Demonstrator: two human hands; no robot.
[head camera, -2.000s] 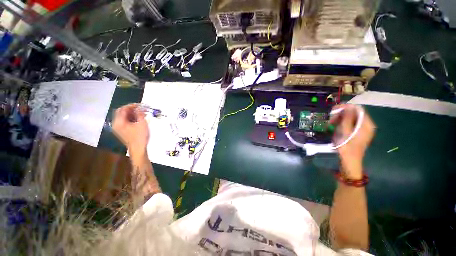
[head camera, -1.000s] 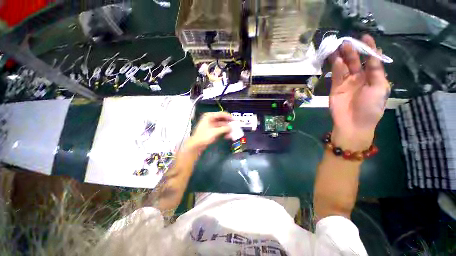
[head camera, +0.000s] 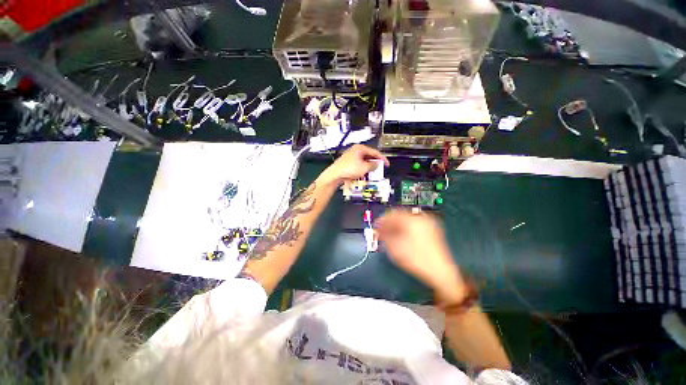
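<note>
The black test fixture (head camera: 350, 216) lies on the green mat, with a white clamp block (head camera: 353, 188) on its left half and a green circuit board (head camera: 418, 193) on its right. My left hand (head camera: 353, 167) is on the white lever at the top of the block, fingers closed around it. A small white corded unit (head camera: 371, 239) lies at the fixture's front edge, its cable running toward me. My right hand (head camera: 410, 239) is blurred, just right of the unit; whether it touches it I cannot tell. A red switch (head camera: 368, 216) shows in front of the block.
A white sheet (head camera: 177, 203) at left holds units and yellow-black parts. Two instruments (head camera: 323, 45) (head camera: 436, 120) stand behind the fixture. Corded units (head camera: 199, 105) lie on the dark shelf. Striped stacked trays (head camera: 648, 233) stand far right.
My right hand has come down from beside the instruments to the fixture's front, and the white cable bundle it held is gone from it. My left hand has moved up onto the block's lever.
</note>
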